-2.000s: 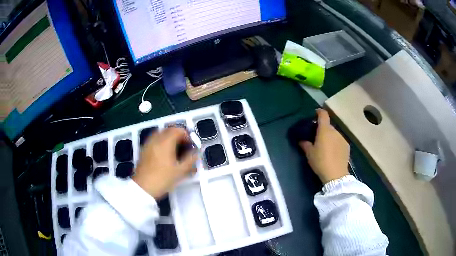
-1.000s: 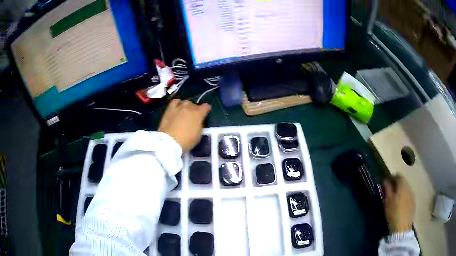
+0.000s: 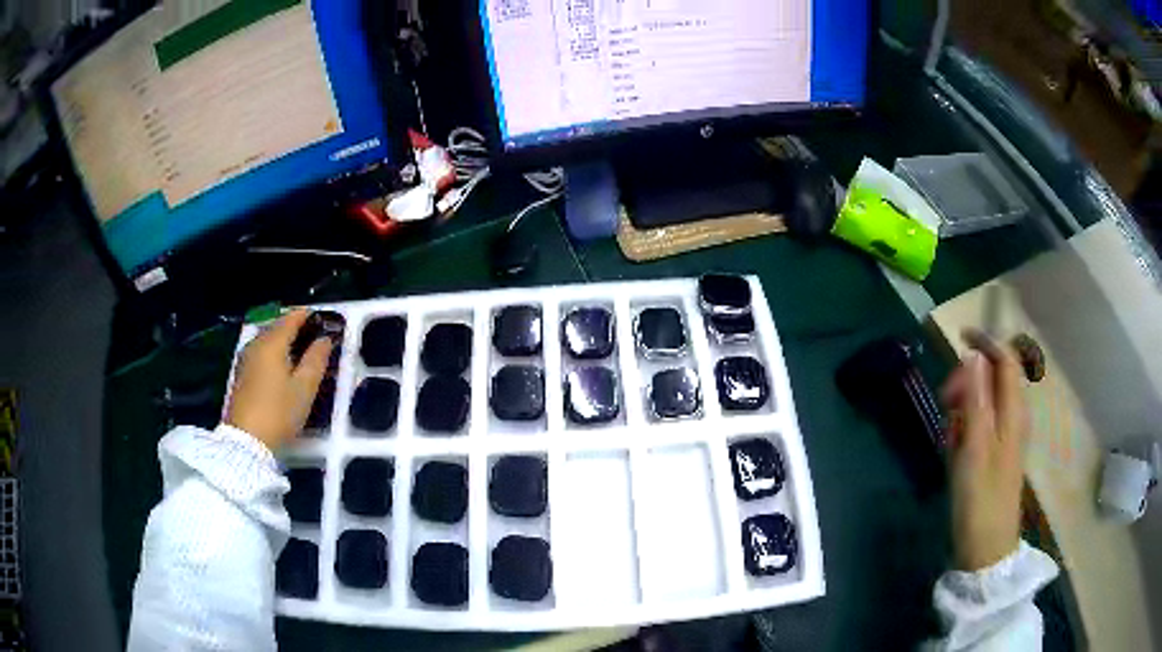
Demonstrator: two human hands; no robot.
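A white tray (image 3: 510, 441) holds rows of black rounded-square smartwatch bodies; two lower pockets right of centre are empty. My left hand (image 3: 270, 382) is at the tray's upper left corner, thumb and fingers around a black smartwatch body (image 3: 324, 334), partly hidden by them. Another dark smartwatch body (image 3: 515, 254) lies at the end of the thin white cable behind the tray, covering the cable's end. My right hand (image 3: 990, 439) is blurred, right of the black barcode scanner (image 3: 892, 389), which lies on the mat. Something thin and blurred seems to rise from its fingers.
Two monitors (image 3: 675, 77) stand behind the tray, with a red-and-white item (image 3: 414, 191) and cables between them. A green tissue pack (image 3: 888, 229), a clear box (image 3: 962, 194) and a pale board (image 3: 1083, 344) with a white block (image 3: 1128, 484) are at the right.
My left hand has moved from the charger area to the tray's upper left; a dark body now covers the white disc. My right hand has let go of the scanner and moved right.
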